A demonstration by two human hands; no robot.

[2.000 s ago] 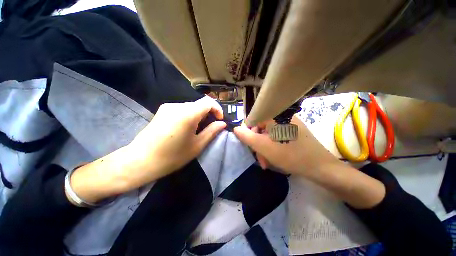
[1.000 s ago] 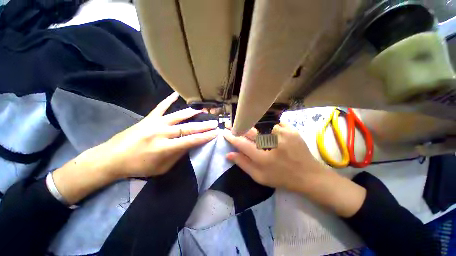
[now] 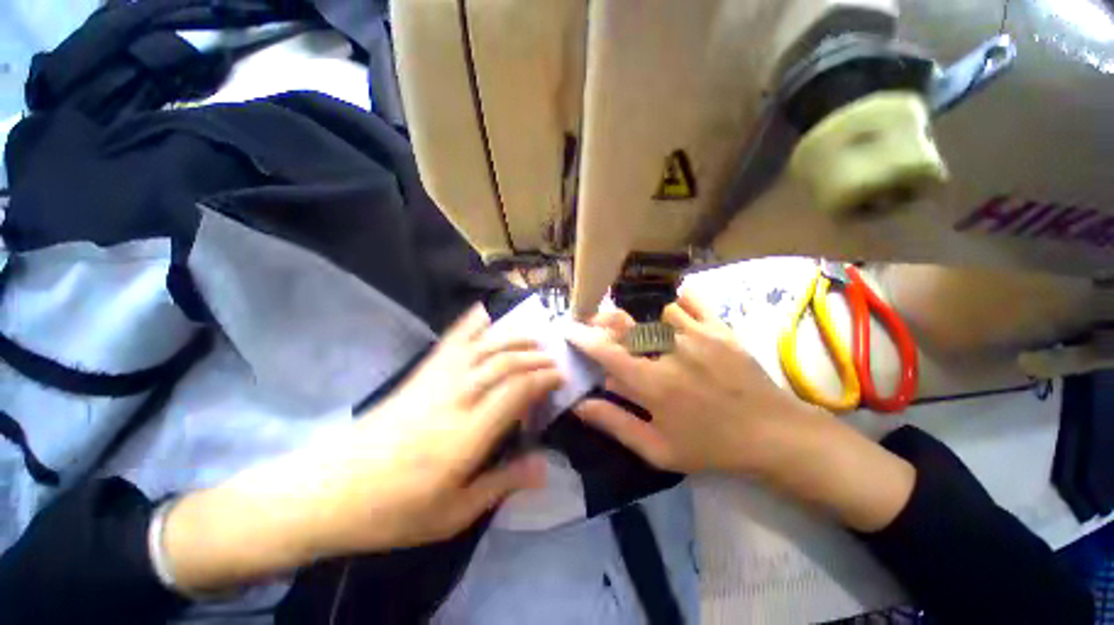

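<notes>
The black garment cloth (image 3: 293,147) is heaped left of the needle, with grey-blue fabric (image 3: 287,281) attached. My left hand (image 3: 440,427) lies on the cloth just left of and in front of the needle, fingers bent over a pale grey-blue piece (image 3: 531,330); it is slightly blurred. My right hand (image 3: 684,391) has its fingertips at that piece's right edge, beside the knurled knob (image 3: 650,338). The presser foot (image 3: 556,293) is at the piece's far edge; the needle point cannot be made out. Whether either hand pinches or only presses the fabric is unclear.
The cream sewing machine head (image 3: 684,98) stands over the work, with a cream-yellow round knob (image 3: 870,153). Scissors with yellow and red-orange handles (image 3: 847,336) lie right of my right hand. Small black pieces (image 3: 1085,446) are at the far right. A printed ruler (image 3: 782,574) runs near the front edge.
My left hand has moved from flat beside the needle to nearer me, fingers now bent. The grey-blue piece at the foot has shifted and turned. The view shows more of the machine head.
</notes>
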